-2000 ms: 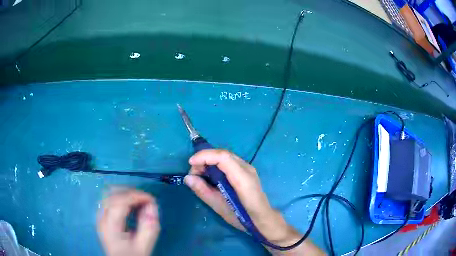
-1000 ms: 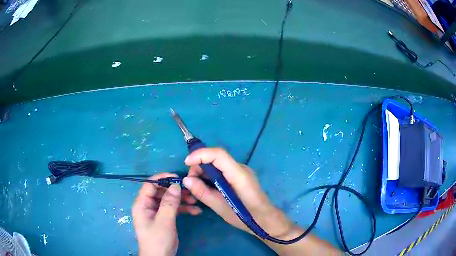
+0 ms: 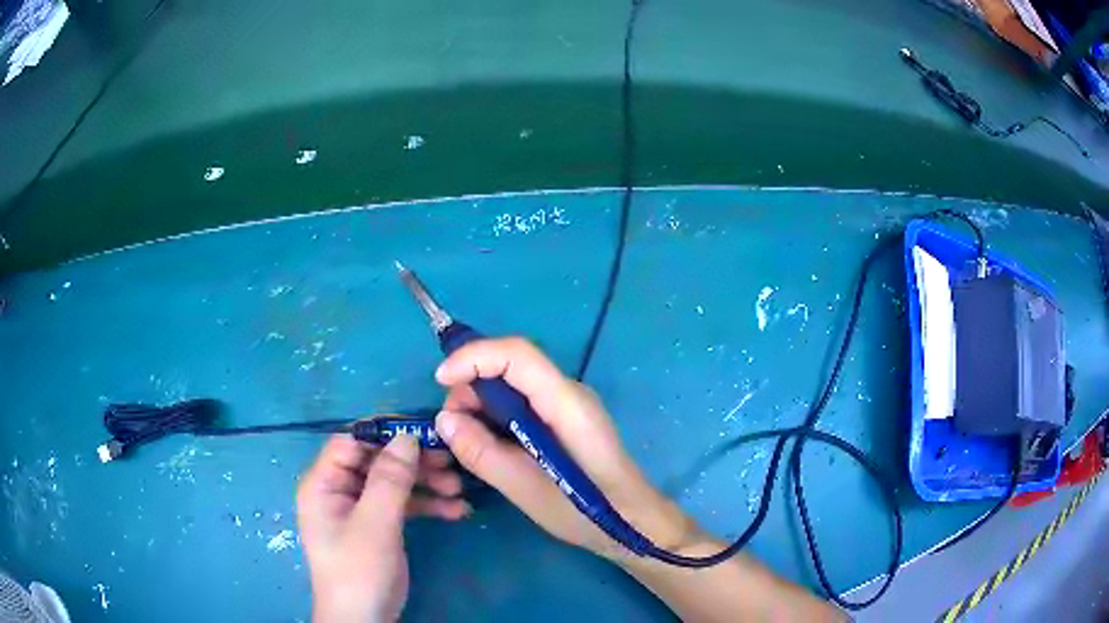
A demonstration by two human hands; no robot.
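My right hand holds the dark blue soldering iron, its bare silver tip pointing up and left above the bench, clear of the controller. My left hand pinches the dark inline controller with its row of pale marks. The right thumb and fingers are at the controller's right end. The thin black USB cable runs left from the controller to a coiled bundle and a small USB plug. A black lead runs up from behind my right hand.
A blue tray at the right holds a dark grey soldering station and a white strip. The iron's cord loops across the bench. Another cable lies on the dark green strip beyond.
My left hand, at first empty and blurred, has closed on the controller and stays there. The controller's marks now show. The iron remains in my right hand. The camera view has shifted slightly.
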